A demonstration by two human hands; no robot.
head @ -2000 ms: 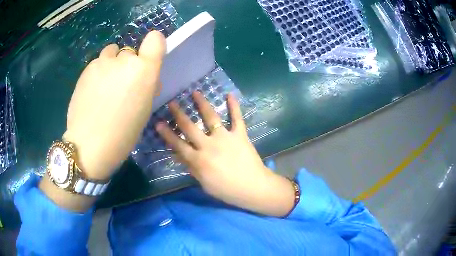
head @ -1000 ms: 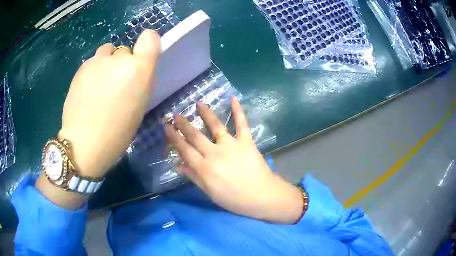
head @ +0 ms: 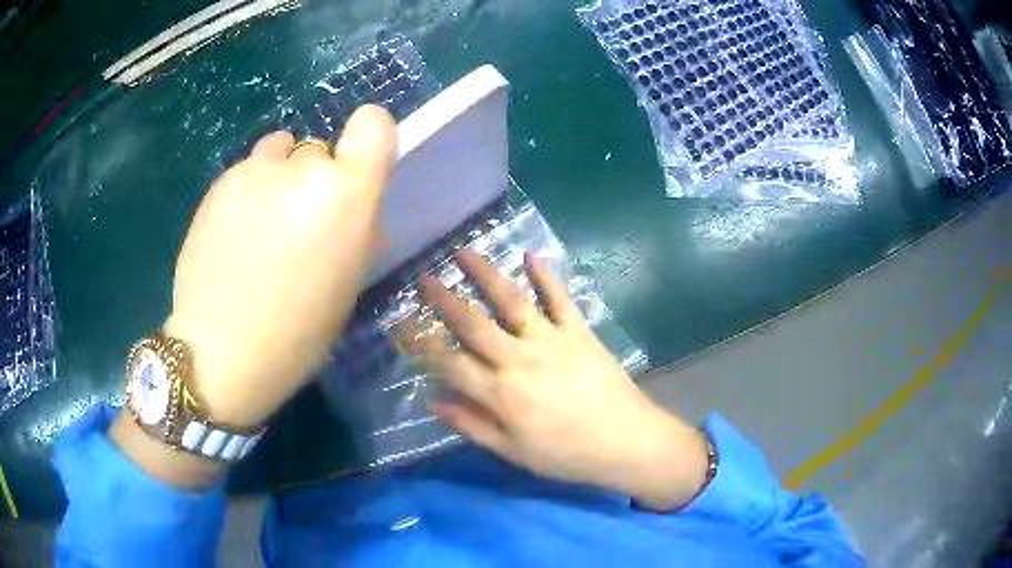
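Observation:
A pale grey flat block (head: 449, 172) stands upright on its long edge across a clear sheet of dark round parts (head: 416, 75). My left hand (head: 283, 261) grips the block's left end. The sheet shows beyond the block and on my side of it, where shiny clear film (head: 394, 405) lies wrinkled. My right hand (head: 544, 377) lies over the film with fingers spread, a little blurred; it is not closed on anything. The sheet part under my left hand is hidden.
Overlapping dot sheets (head: 732, 94) lie to the right on the dark green bench (head: 599, 261). Glossy black bagged parts (head: 943, 89) lie far right. A dark sheet in film (head: 22, 300) is at the left edge. Pale strips (head: 194, 39) lie at the back left.
My right hand has moved nearer to me across the film, away from the block's base. My left hand still holds the block upright. The whole view has shifted slightly.

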